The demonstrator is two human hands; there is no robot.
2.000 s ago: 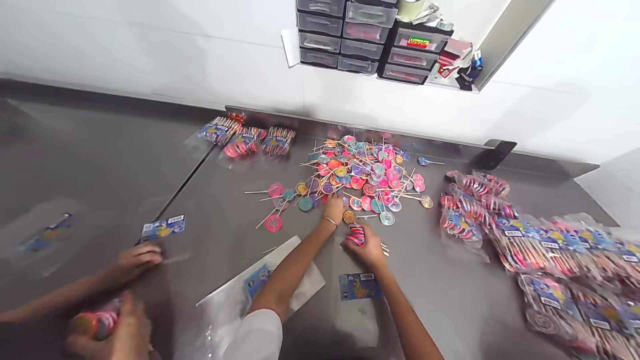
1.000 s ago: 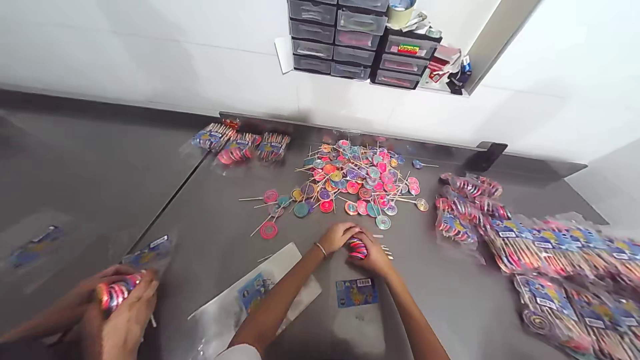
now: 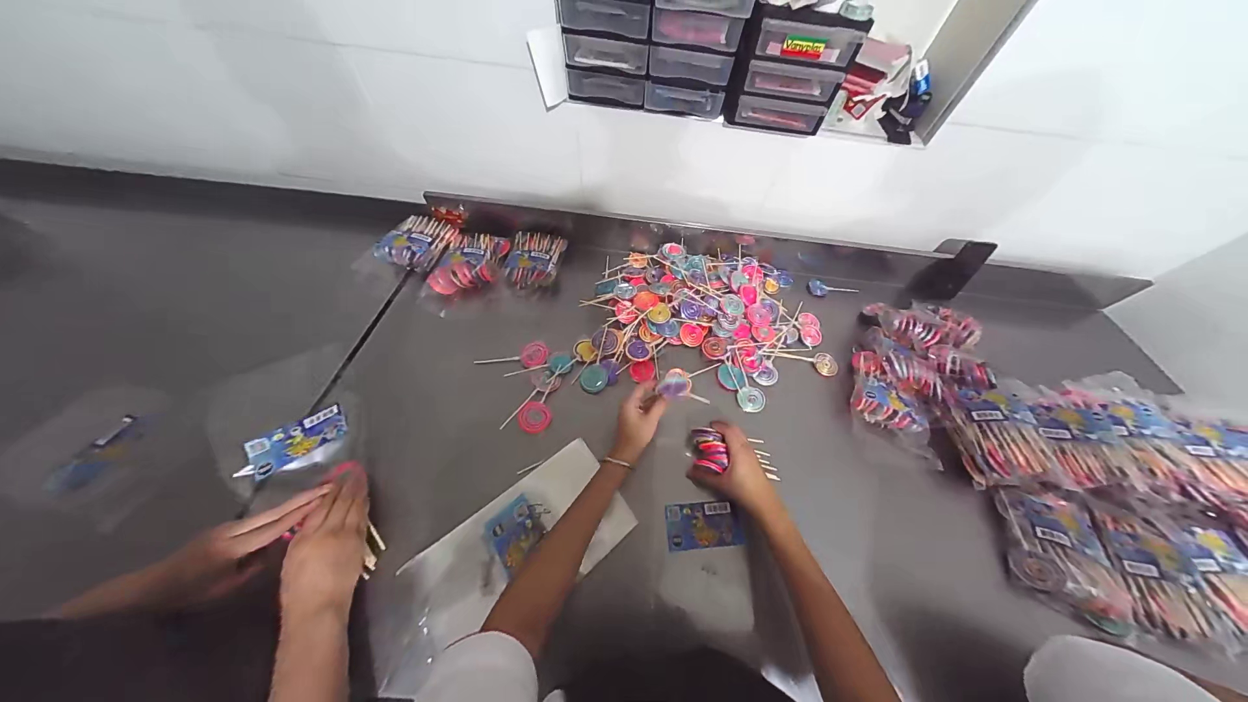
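My left hand (image 3: 639, 421) is at the near edge of a loose pile of spiral lollipops (image 3: 692, 312), its fingertips on a purple and pink swirl lollipop (image 3: 674, 384). My right hand (image 3: 733, 466) grips a stack of lollipops (image 3: 710, 450), with the sticks poking out to the right. Just below lies a clear bag with a blue printed card (image 3: 704, 526). Another blue card (image 3: 515, 531) in clear plastic rests on a white sheet (image 3: 448, 556), partly behind my left forearm.
At left, a co-worker's hands (image 3: 327, 526) hold lollipops beside a clear bag with a blue card (image 3: 295, 441). Filled lollipop bags (image 3: 1053, 429) cover the right side; several more (image 3: 468, 261) lie at the back left. Small drawer units (image 3: 692, 63) stand above, beyond the table's back ledge (image 3: 604, 210).
My left hand has left the stack in my right hand and reached forward to the pile's near edge. The co-worker's hands have moved toward the bag beside them.
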